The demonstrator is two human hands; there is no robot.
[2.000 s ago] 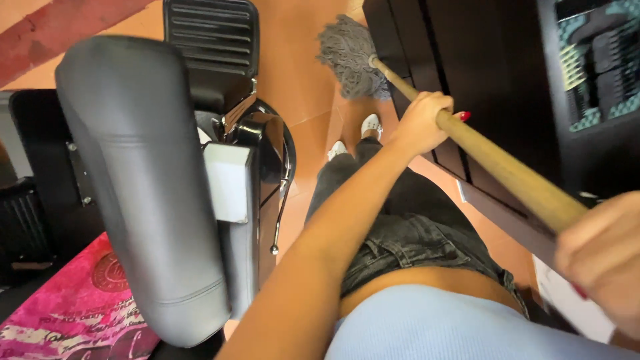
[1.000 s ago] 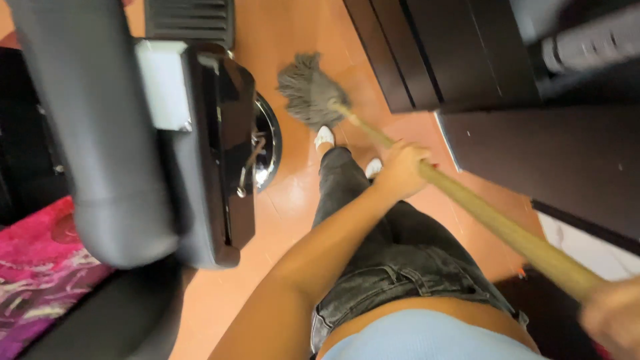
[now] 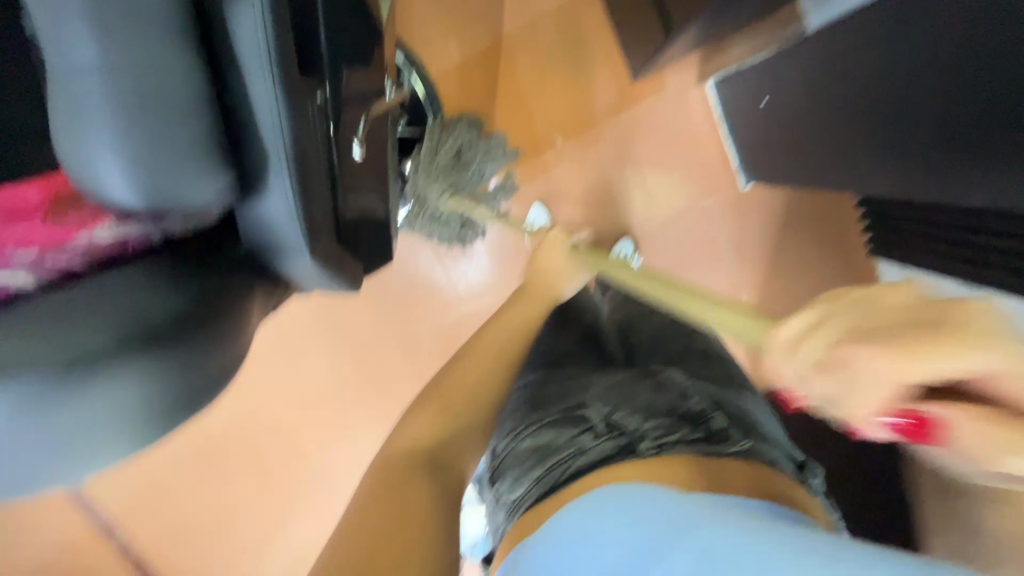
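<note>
A string mop has a grey head (image 3: 456,180) and a pale wooden handle (image 3: 680,300) that slants from lower right to upper left. Its head lies on the tiled floor against the round base of the black chair. My left hand (image 3: 556,260) is closed around the lower handle, just above my white shoes. Around the upper end, at the right, my right hand (image 3: 880,360) is closed, blurred, with red nails showing. The tip of the handle is hidden by that hand.
A black padded salon chair (image 3: 292,144) with a metal lever stands at the left, close to the mop head. Pink patterned cloth (image 3: 64,232) lies beyond it. Dark cabinets (image 3: 864,104) line the right. Orange floor tiles (image 3: 592,152) run between them.
The mop head has moved left across the floor, from in front of the shoes to the chair's base. Both hands have stayed on the handle. The view has shifted.
</note>
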